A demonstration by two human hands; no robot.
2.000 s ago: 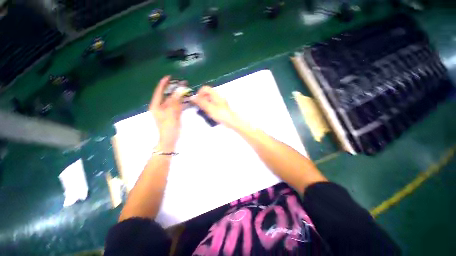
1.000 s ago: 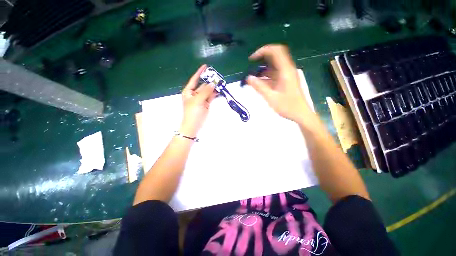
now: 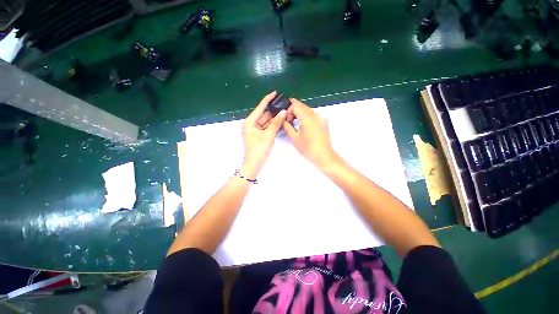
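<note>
A small black plastic case [image 3: 279, 105] is held between both hands just beyond the far edge of the white sheet [image 3: 306, 202]. My left hand [image 3: 262, 126] grips it from the left, fingertips around its side. My right hand [image 3: 304, 127] holds its right side with thumb and fingers. The circuit board and the cord cannot be made out; the fingers and the case may hide them.
Black blister trays [image 3: 509, 147] are stacked at the right, with torn tan tape [image 3: 433, 170] beside them. A grey post [image 3: 67, 104] stands at the left, a paper scrap [image 3: 119, 187] near it. Loose corded units [image 3: 205, 22] lie scattered on the green surface [image 3: 184, 92].
The right hand has come in from the right and now meets the left hand at the black case. The pale board and bundled black cord seen in the left hand no longer show.
</note>
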